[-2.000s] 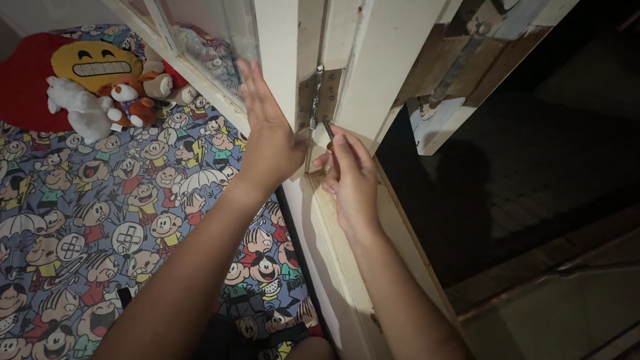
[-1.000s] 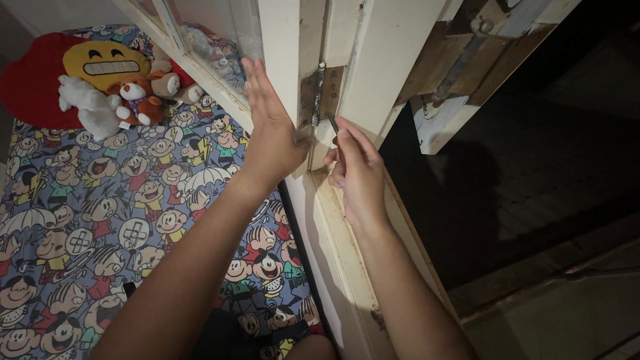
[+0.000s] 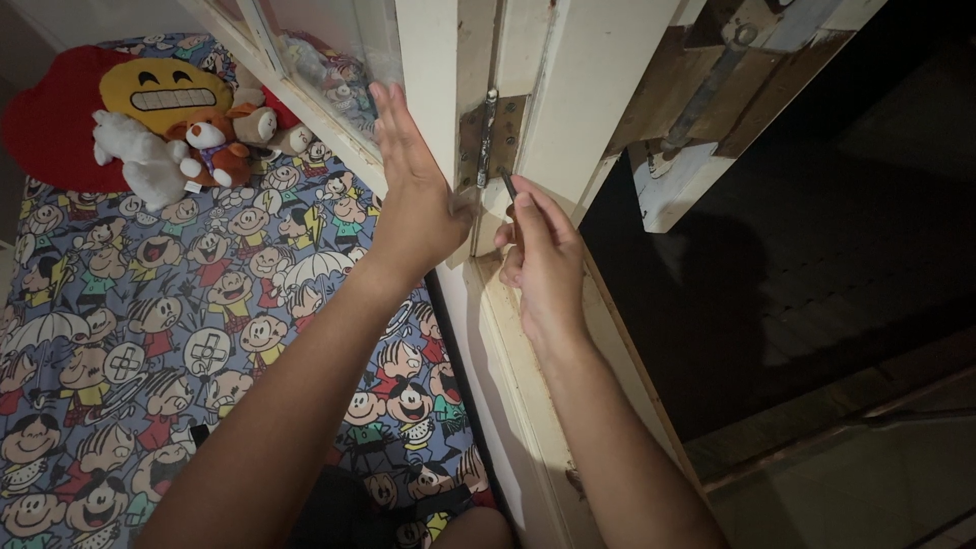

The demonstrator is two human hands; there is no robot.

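A metal butt hinge [image 3: 488, 141] with a worn, paint-flecked barrel joins the white wooden window sash [image 3: 428, 84] to the white wooden frame [image 3: 595, 84]. My right hand [image 3: 545, 255] grips a thin dark metal tool [image 3: 509, 185], its tip at the lower screw of the hinge's right leaf; the rest of the tool is mostly hidden by the fingers. My left hand [image 3: 419, 194] lies flat against the sash, fingers extended up toward the glass pane [image 3: 328, 53], thumb near the lower end of the hinge. It holds nothing that shows.
Left is a bed with a cartoon-print sheet [image 3: 191, 305], carrying a red heart cushion [image 3: 57, 122] with a yellow face and several plush toys [image 3: 145, 160]. The wooden sill [image 3: 534, 427] runs below my right arm. A shutter with a metal bolt [image 3: 709, 91] stands over a dark opening at right.
My right hand stays at the hinge throughout, its fingers shifting slightly around the tool. My left hand remains against the sash.
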